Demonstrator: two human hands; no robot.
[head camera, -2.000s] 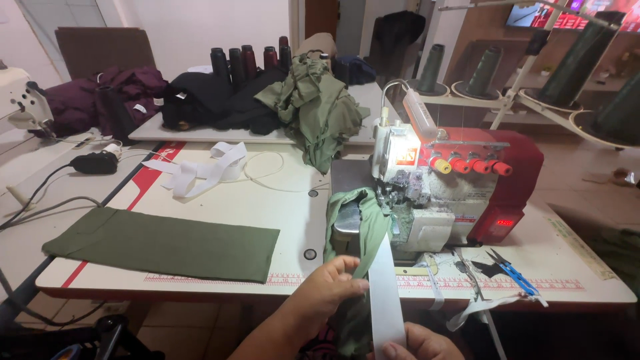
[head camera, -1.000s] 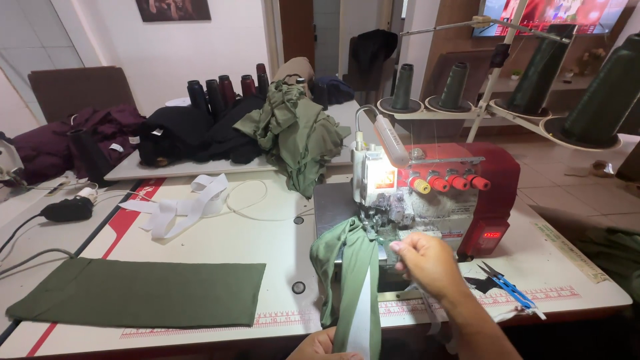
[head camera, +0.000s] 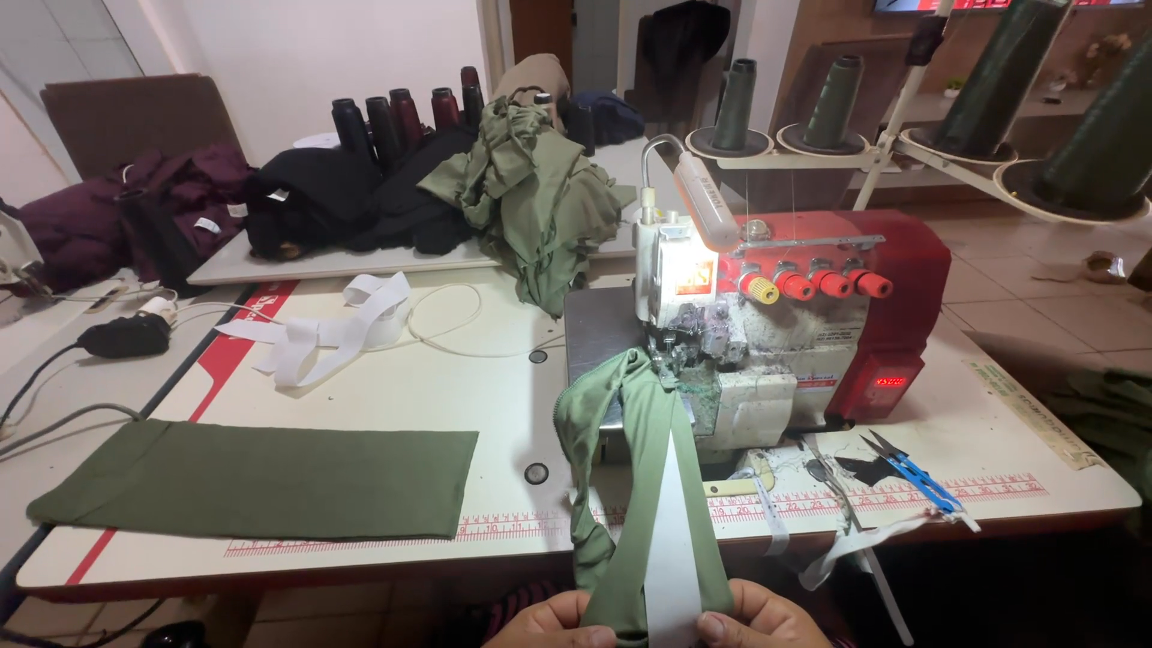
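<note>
A green fabric band (head camera: 630, 504) hangs from the needle area of a red and white overlock sewing machine (head camera: 765, 315) and runs down over the table's front edge. White elastic (head camera: 673, 549) lies lengthwise against the band, between its two green sides. At the lower end, my left hand (head camera: 553, 621) pinches the green fabric on the left. My right hand (head camera: 760, 616) grips the fabric and elastic on the right, its thumb on the elastic. A folded green fabric panel (head camera: 261, 477) lies flat at the left of the table.
White elastic strips (head camera: 328, 333) lie behind the panel. Blue thread snips (head camera: 918, 472) and tweezers (head camera: 859, 540) rest right of the band. Green garments (head camera: 540, 198), dark garments (head camera: 360, 198) and thread cones (head camera: 405, 117) are at the back; cones on a stand (head camera: 828, 103) rise behind the machine.
My right hand has come down from beside the machine's needle area to the lower end of the band. My left hand stays low on the fabric.
</note>
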